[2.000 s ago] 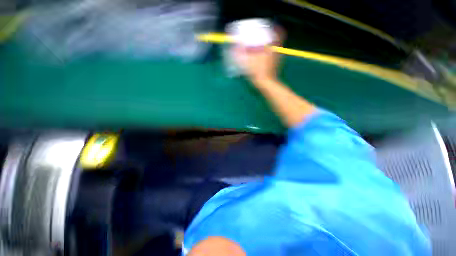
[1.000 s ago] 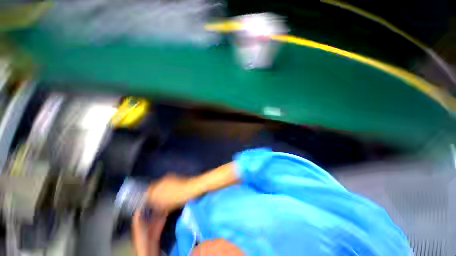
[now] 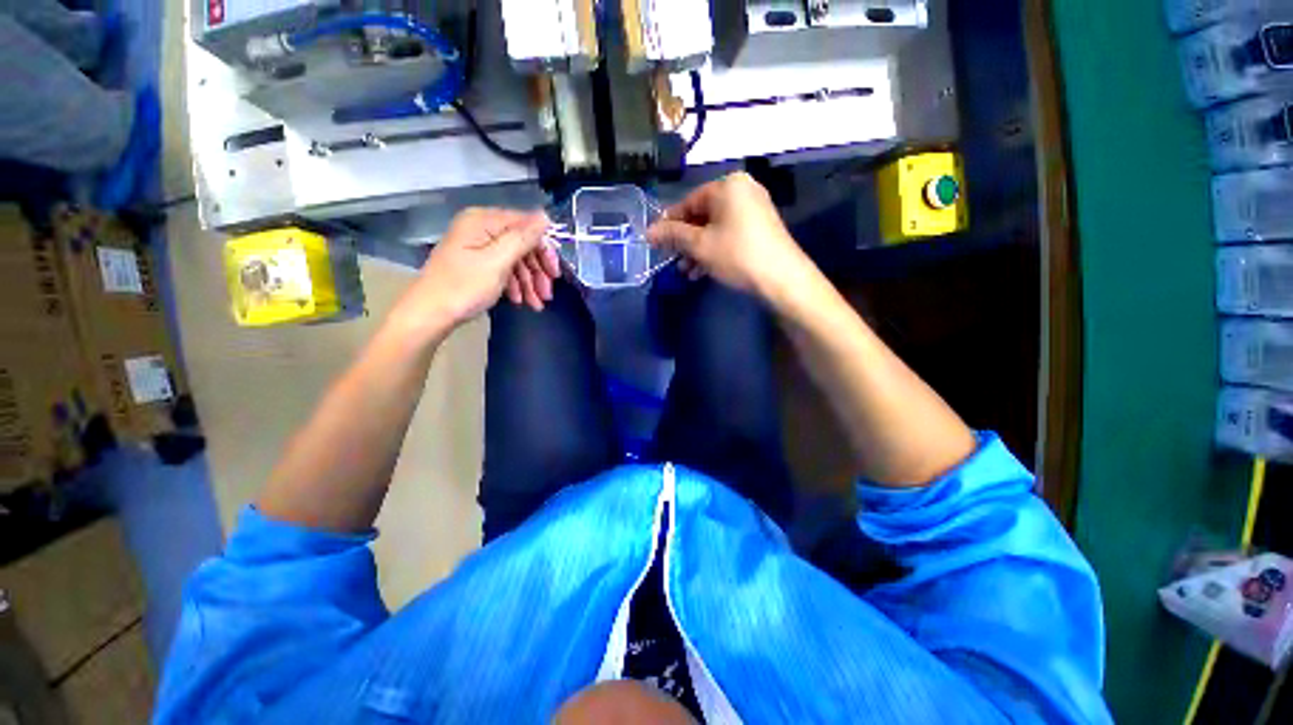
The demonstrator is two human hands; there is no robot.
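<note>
A clear plastic pack (image 3: 613, 238) with a rounded, many-sided outline is held between my two hands, above my knees and just in front of the machine. My left hand (image 3: 489, 262) pinches its left edge between thumb and fingers. My right hand (image 3: 728, 234) pinches its right edge. The pack is see-through, with white glints across its middle; I cannot tell whether anything is inside.
The machine bed (image 3: 794, 121) has dark cables and a blue hose. Yellow button boxes stand at left (image 3: 284, 276) and right (image 3: 922, 196). On the green conveyor (image 3: 1134, 283) lie a row of packs (image 3: 1255, 206) and a white printed pack (image 3: 1236, 595). Cartons (image 3: 107, 319) and another person's sleeve are at left.
The view has swung from the conveyor to the machine. My right hand has come back from over the belt, and both hands now hold the clear pack in front of the machine.
</note>
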